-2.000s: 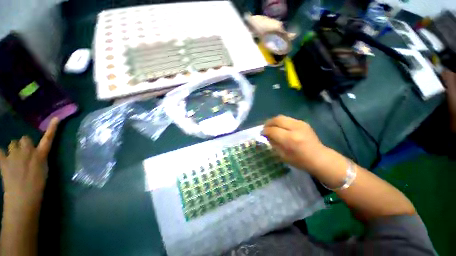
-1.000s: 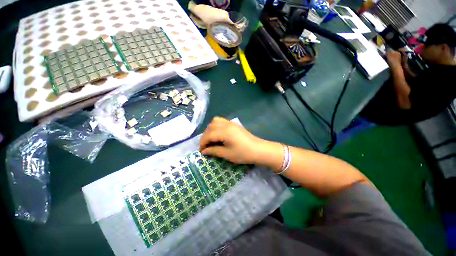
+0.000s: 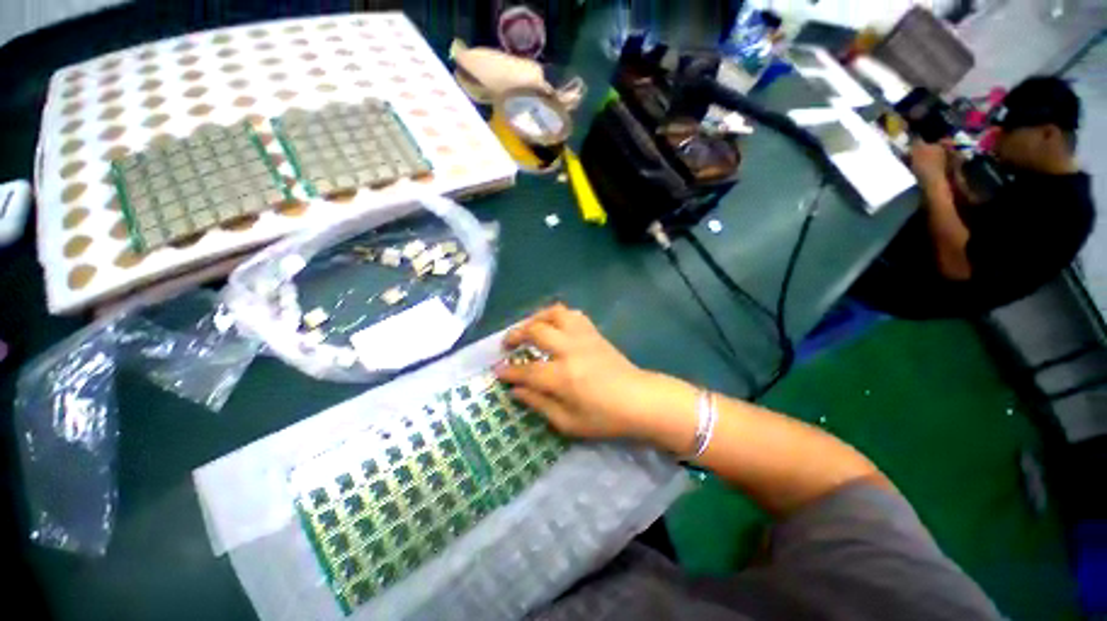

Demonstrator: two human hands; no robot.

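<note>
A green PCB panel (image 3: 407,497) in two joined halves lies on whitish padding (image 3: 583,516) near the bench edge. Its visible units show dark chips. My right hand (image 3: 571,370) is over the top of the right half and covers part of it. Small pale shiny pieces show at its fingertips, held between thumb and fingers. A clear plastic bag with a rolled-open rim (image 3: 480,273) stands behind the panel. Small silver shields (image 3: 431,257) and a white label (image 3: 409,334) lie inside it. My left hand is not in view.
A white foam tray (image 3: 219,79) holds two silver-covered panel halves (image 3: 200,182). Crumpled clear plastic (image 3: 67,419) lies left. Tape rolls (image 3: 534,118), a yellow stick (image 3: 585,188) and a black box with cables (image 3: 662,158) are behind. Another person (image 3: 1020,224) is at right.
The view has swung right, so my left hand and the phone have left the picture. My right hand stays over the panel's right half, its fingers now showing small pale pieces.
</note>
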